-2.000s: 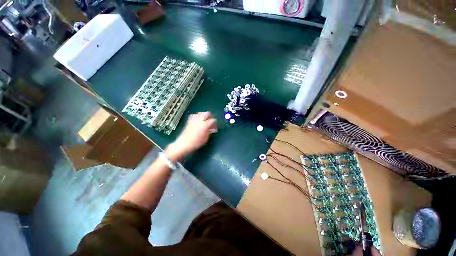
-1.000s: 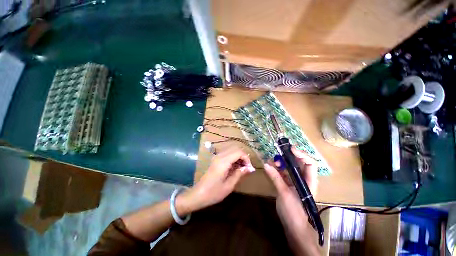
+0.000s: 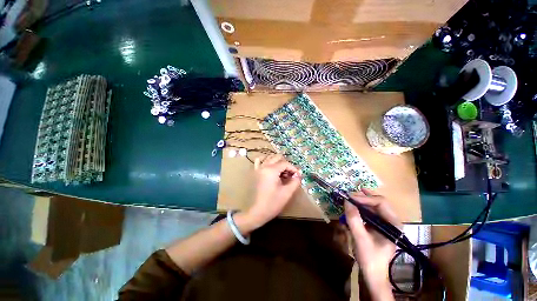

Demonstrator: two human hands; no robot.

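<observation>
The green-and-cream PCB panel (image 3: 315, 141) lies slanted on the cardboard mat (image 3: 241, 194). Several thin leads run from its left edge to small pale discs (image 3: 242, 151). My left hand (image 3: 277, 183) is at the panel's lower left edge, thumb and finger pinched together; it seems to hold a thin lead end, mostly hidden by the fingers. My right hand (image 3: 370, 220) holds the black soldering iron (image 3: 380, 222) like a pen, its tip over the panel's lower part near my left fingertips. Whether the tip touches the board cannot be told.
Lead bundle (image 3: 194, 94) and panel stack (image 3: 73, 129) lie on the green mat at left. A round tin (image 3: 403, 128) stands right of the panel. The soldering station (image 3: 471, 153), solder reel (image 3: 497, 85) and green cap (image 3: 467, 110) are farther right. A cardboard screen (image 3: 330, 29) stands behind.
My left hand has gone from beside the panel stack to the panel's edge. The iron, earlier pointing up the panel, now slants toward my left fingers. The camera view has turned.
</observation>
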